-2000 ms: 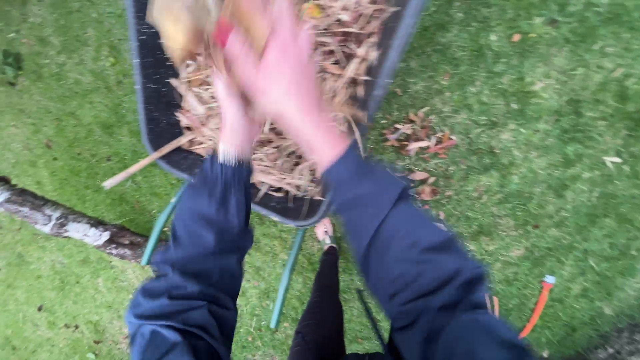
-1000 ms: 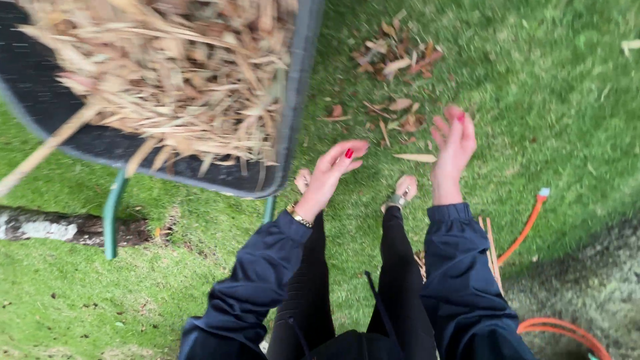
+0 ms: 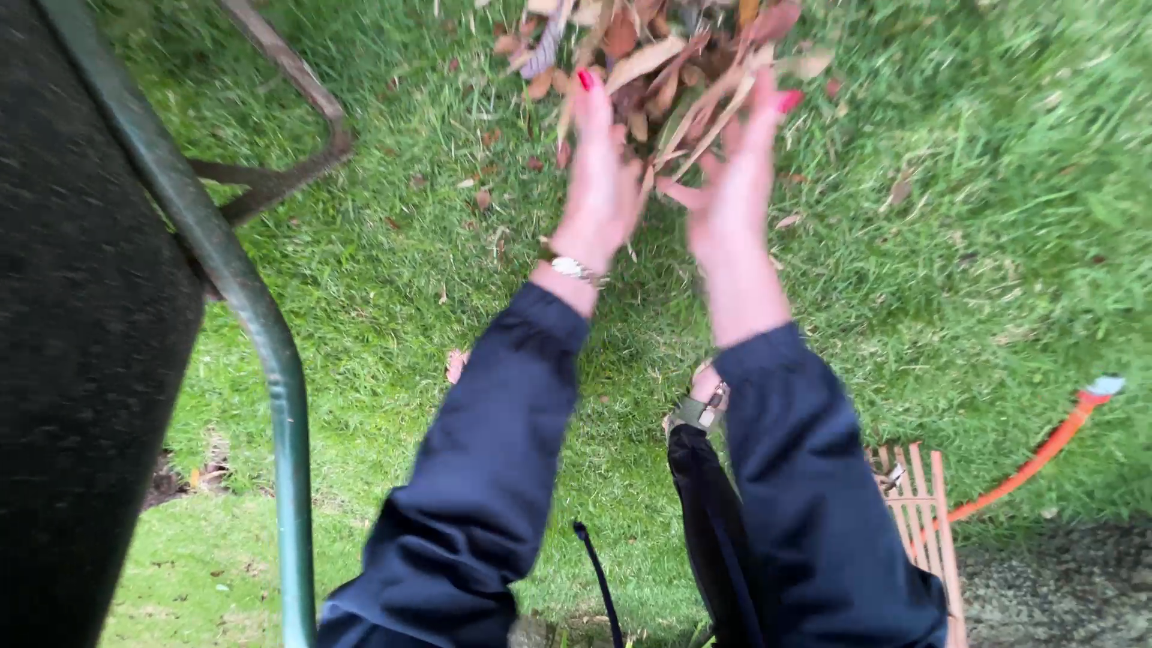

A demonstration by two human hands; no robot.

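A pile of dry brown leaves and bark strips (image 3: 648, 67) lies on the grass at the top of the view. My left hand (image 3: 601, 180), with a bracelet at the wrist, is at the pile's lower left edge, fingers apart. Opposite it, my right hand (image 3: 733, 171) reaches to the lower right edge, palm turned inward. Leaves and strips lie between the two hands, which are slightly blurred. Whether either hand grips any of them is not plain.
At the left stands a wheelbarrow with a black tray (image 3: 81, 315) and a green tube frame (image 3: 290, 414). A rake head (image 3: 927, 522) and an orange hose (image 3: 1035, 468) lie at the lower right, near a rough grey surface (image 3: 1062, 585). My sandaled foot (image 3: 702, 405) is below my hands.
Two seconds ago both hands were over the wheelbarrow tray of bark and leaves; one second ago they were apart over the grass. Now they are at the leaf pile. The view has shifted.
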